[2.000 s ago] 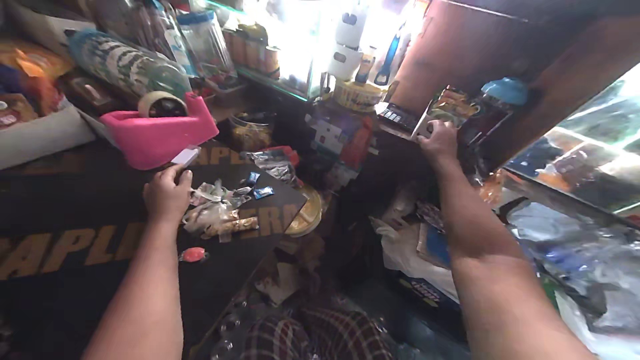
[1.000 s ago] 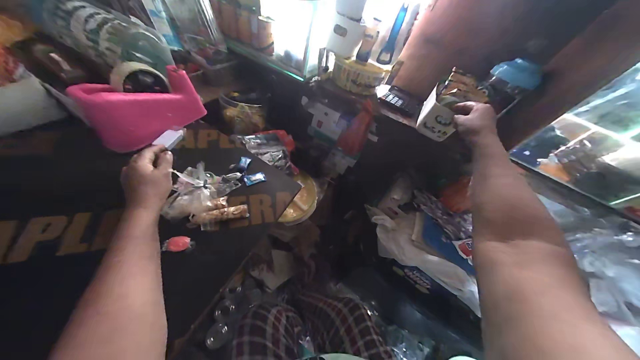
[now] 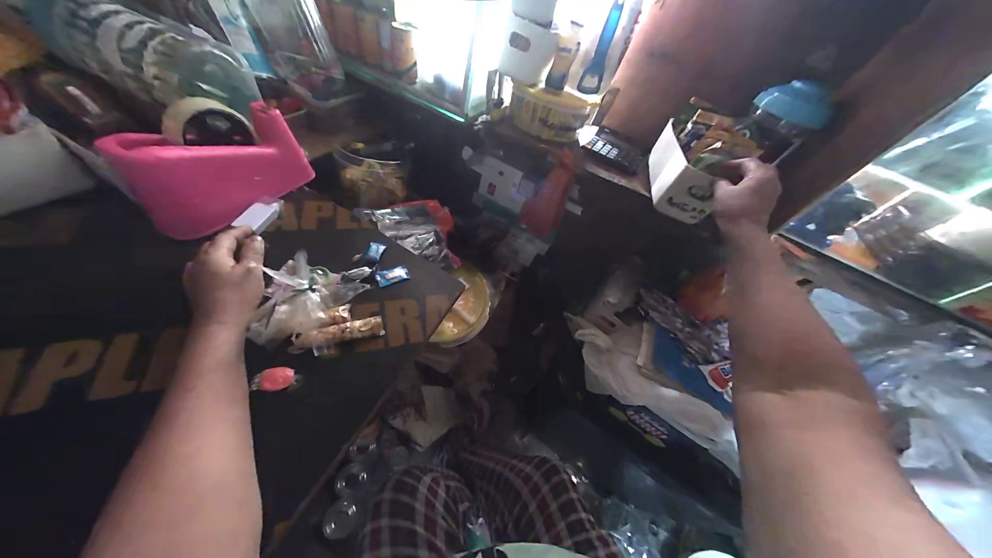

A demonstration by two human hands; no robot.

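My left hand (image 3: pixel 226 273) rests on the dark printed tabletop and pinches a small white box (image 3: pixel 257 218) just below a pink tape dispenser (image 3: pixel 205 174) that carries a roll of tape. To the right of this hand lie a tied clear plastic bag (image 3: pixel 298 302), wrapped rolls (image 3: pixel 341 331), small blue packets (image 3: pixel 393 276) and a red wrapped candy (image 3: pixel 277 379). My right hand (image 3: pixel 748 194) is at the right side of an open white carton (image 3: pixel 682 182) filled with small packets; its fingers are at the rim, partly hidden.
A calculator (image 3: pixel 611 147) and a yellow-labelled tub (image 3: pixel 550 111) stand on the ledge left of the carton. Behind it is a blue-lidded jar (image 3: pixel 792 105). A glass case edges the right, and plastic bags (image 3: pixel 922 372) lie below. A round yellow-lidded container (image 3: pixel 465 310) sits by the table edge.
The white carton has come away from beside the jar towards the ledge's front edge and tilted, with my right hand at it. My left hand still holds the small white box.
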